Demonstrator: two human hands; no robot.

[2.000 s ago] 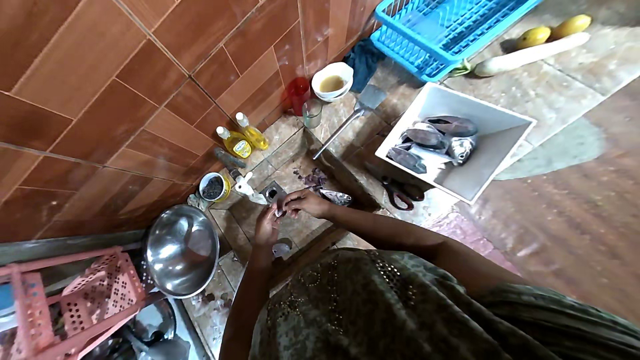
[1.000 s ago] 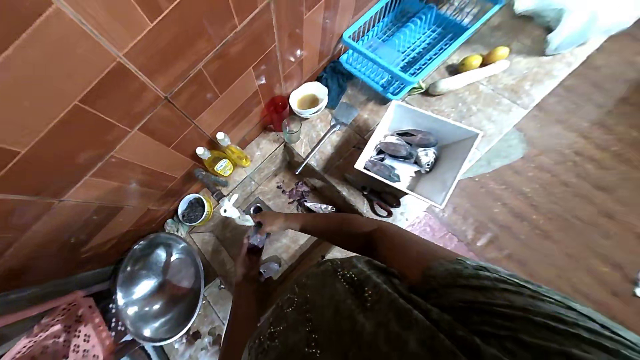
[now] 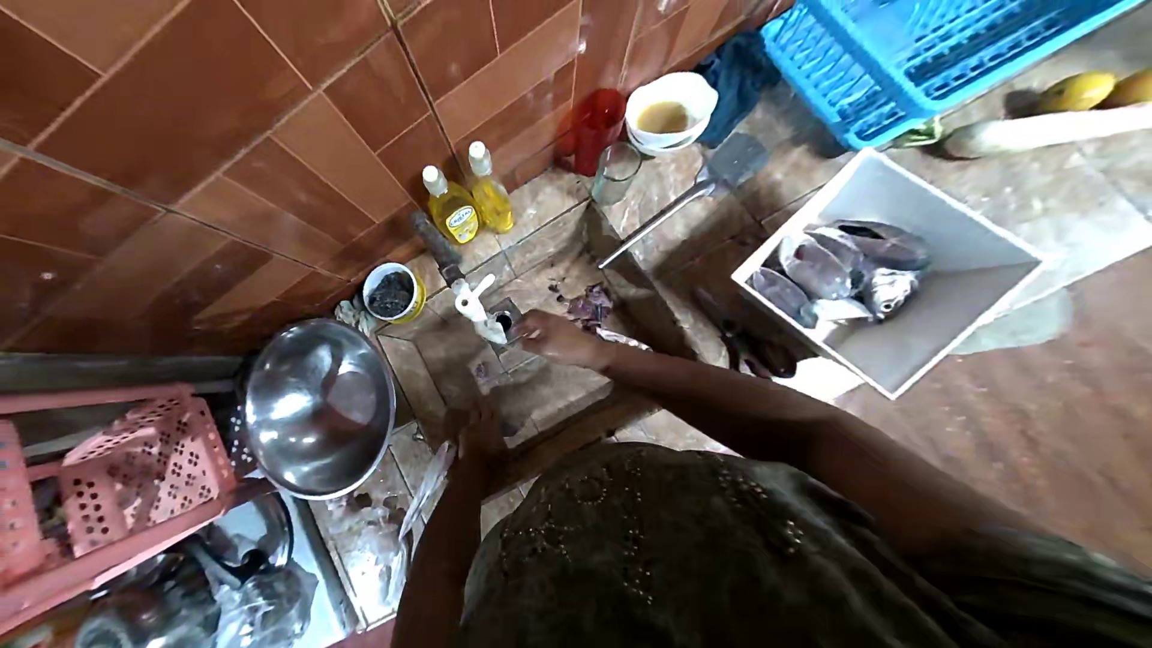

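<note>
My right hand [image 3: 560, 340] is over the tiled sink [image 3: 558, 396], just right of the white plastic tap [image 3: 475, 308] and the drain [image 3: 504, 320]; its fingers are bent and whether they hold anything is unclear. My left hand [image 3: 477, 436] is dark and blurred at the sink's near left side, beside a clear plastic-like item [image 3: 439, 468]. Dark purplish scraps [image 3: 589, 306] lie in the sink, with part of a silvery fish piece [image 3: 623, 339] behind my right wrist. Fish pieces [image 3: 823, 265] and a fish head [image 3: 891, 290] rest in the white box [image 3: 967, 270].
A steel bowl [image 3: 319, 409] and pink rack [image 3: 153, 477] stand left. Two yellow bottles [image 3: 454, 211], a small tub [image 3: 393, 292], a glass [image 3: 616, 171], a red cup [image 3: 598, 130] and white bowls [image 3: 670, 112] line the wall. A metal spatula [image 3: 684, 193] and dark-handled scissors [image 3: 756, 351] lie right.
My hands were close together by the tap two seconds ago; now they are apart, the left one nearer my body. The right hand remains near the tap.
</note>
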